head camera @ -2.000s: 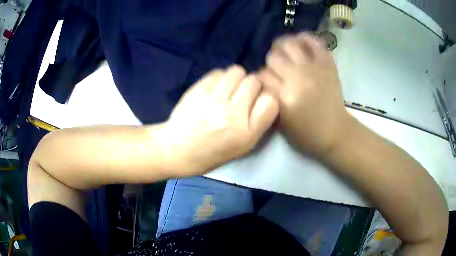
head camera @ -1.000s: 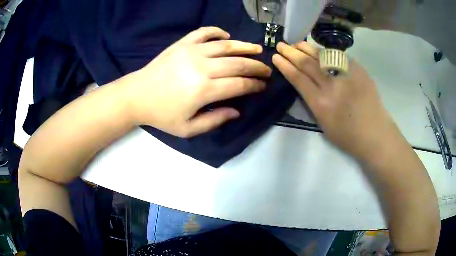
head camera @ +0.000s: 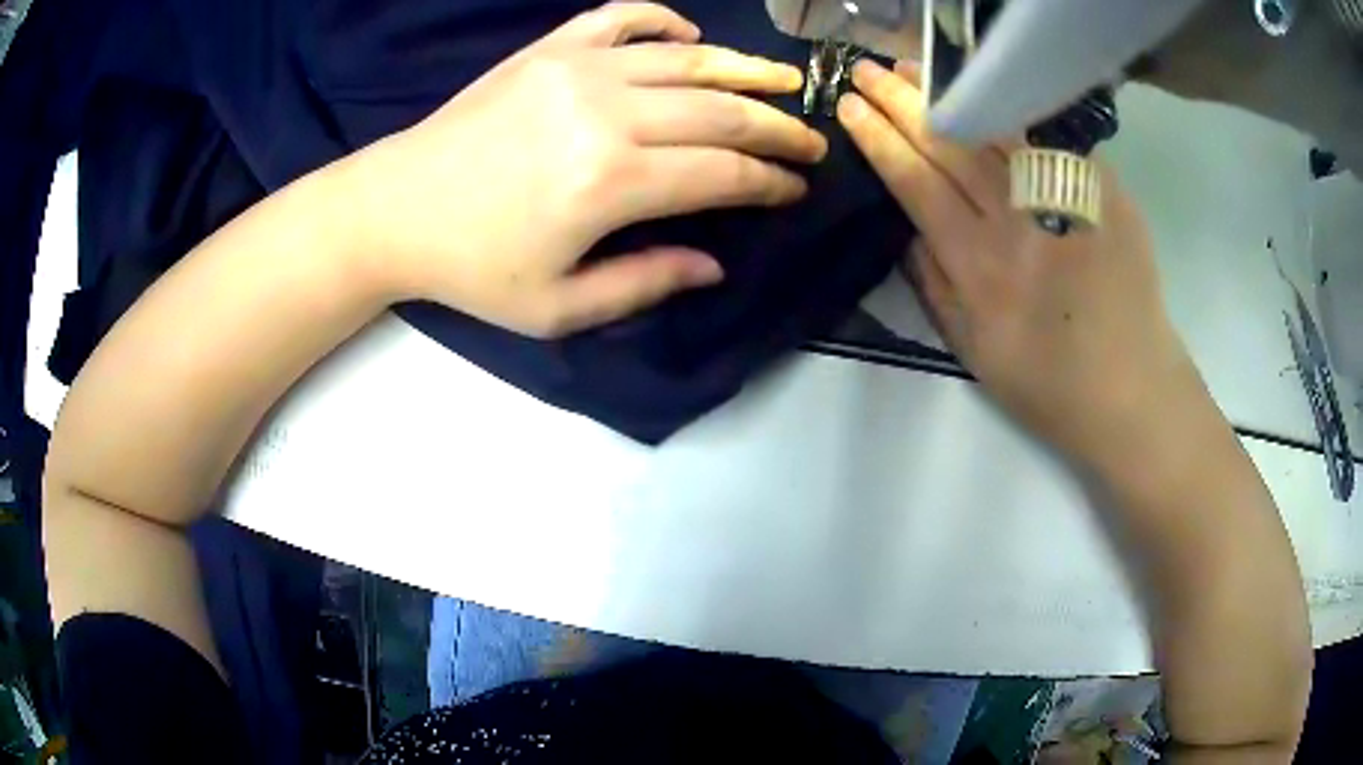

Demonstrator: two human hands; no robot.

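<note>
The dark navy garment lies on the white machine table, bunched at the left, with a pointed corner towards the front edge. My left hand lies flat on the cloth, fingers apart, fingertips just left of the presser foot. My right hand rests at the right of the cloth, its fingertips beside the foot and its back partly behind the machine head. The small metal presser foot stands over the cloth between the two hands. Whether the fingers pinch the cloth is not visible.
The pale machine head crosses the upper right, with a cream ribbed knob over my right hand. Long thin silver tweezers or snips lie at the far right. The white table's curved front edge runs before the wearer's lap.
Since two seconds ago, my hands have parted from the blurred, closed pose at the cloth and lie on it beside the foot. In the last second, hands and cloth corner appear slightly higher in view.
</note>
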